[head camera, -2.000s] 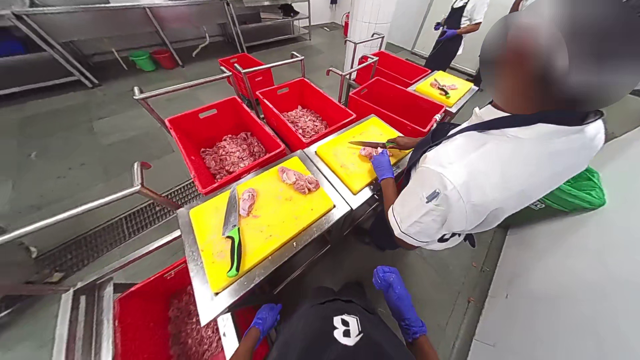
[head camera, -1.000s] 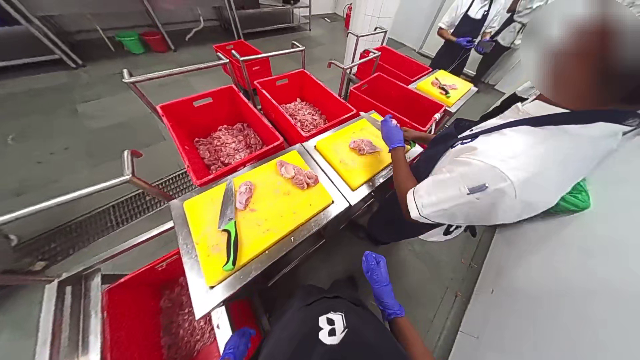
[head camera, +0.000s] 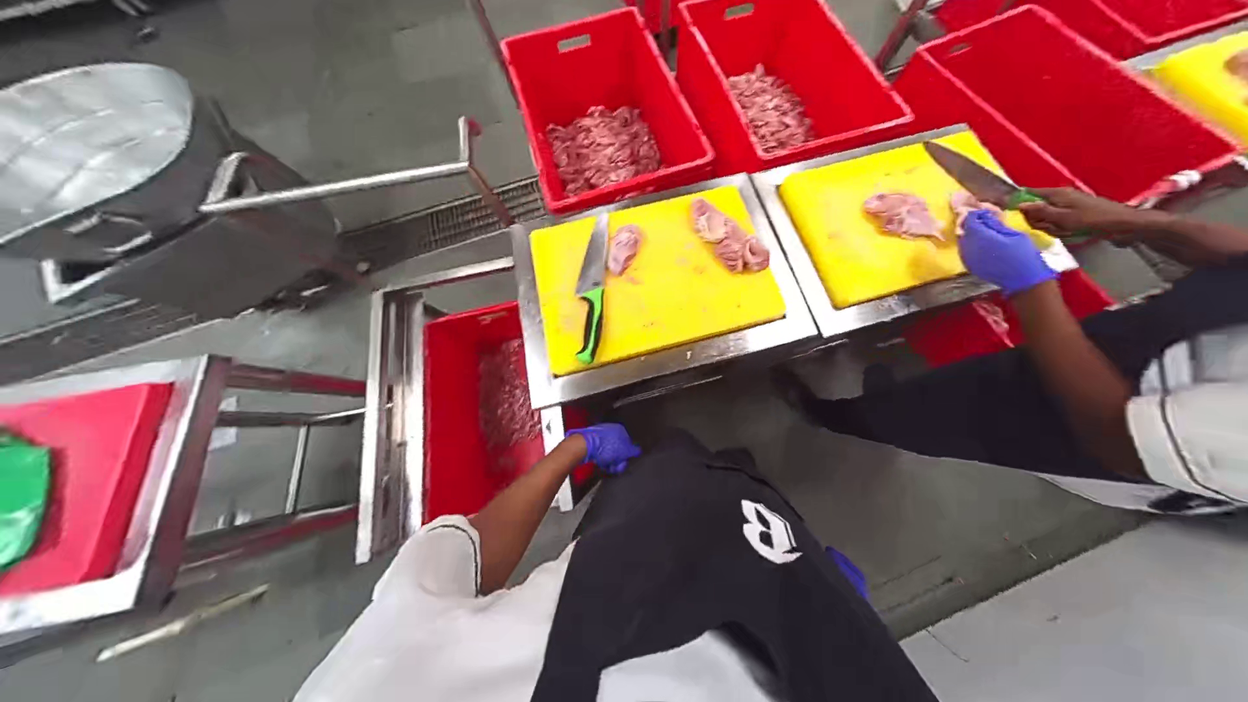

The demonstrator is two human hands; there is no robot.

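My left hand (head camera: 606, 447), in a blue glove, hangs by the front of my dark apron, just below the near edge of the steel table; its fingers look curled and I see nothing held. Of my right hand (head camera: 846, 571) only a bit of blue glove shows past the apron's right side, the rest hidden. On the yellow cutting board (head camera: 673, 307) before me lie a knife with a green and black handle (head camera: 591, 292), a small piece of raw meat (head camera: 624, 250) beside its blade, and larger raw meat pieces (head camera: 728, 237) farther right.
At right a co-worker's gloved hand (head camera: 1002, 255) holds meat on another yellow board (head camera: 829, 249), a knife (head camera: 970, 174) in the other hand. Red crates of meat (head camera: 604, 190) stand behind the tables, another crate (head camera: 453, 419) low at left. A steel vessel (head camera: 97, 146) and a red board (head camera: 107, 468) are farther left.
The view has swung left and down. My right hand, raised in plain sight before, is now mostly behind the apron. The co-worker's knife is now over the board, beside a second piece of meat.
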